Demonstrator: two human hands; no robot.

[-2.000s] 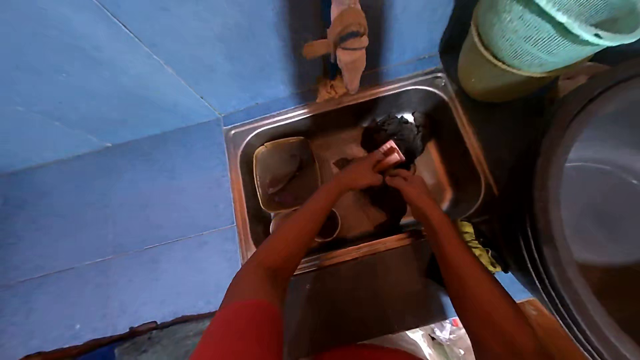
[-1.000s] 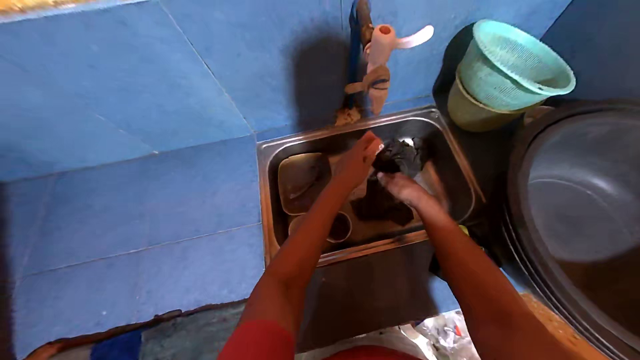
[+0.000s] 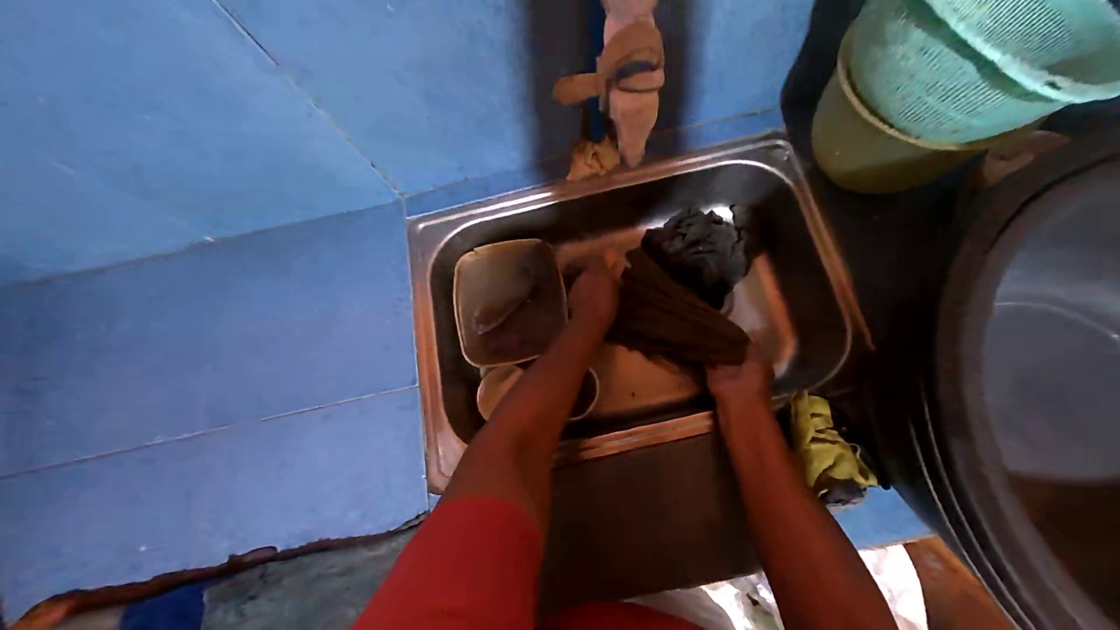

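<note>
A dark wet cloth (image 3: 674,315) stretches between my two hands, low in the stainless steel sink (image 3: 818,236). My left hand (image 3: 599,289) grips its left end, beside a squarish plastic container (image 3: 510,302). At the cloth's lower right end, my right hand (image 3: 742,374) is closed on it near the sink's front rim. Behind the stretched cloth lies a crumpled black cloth (image 3: 700,249), touching or nearly touching it. A round cup or bowl (image 3: 499,389) sits below the squarish container, partly hidden by my left forearm.
A tap (image 3: 632,96) rises behind the sink. Right of it, a green perforated basket (image 3: 962,79) rests in a yellowish bucket (image 3: 862,149). A large dark tub (image 3: 971,350) stands at the right. A yellow cloth (image 3: 827,446) lies by the sink's front right corner.
My hands have moved apart, and the dark cloth is now stretched between them. The small pinkish block at my hands two seconds ago is no longer plainly visible.
</note>
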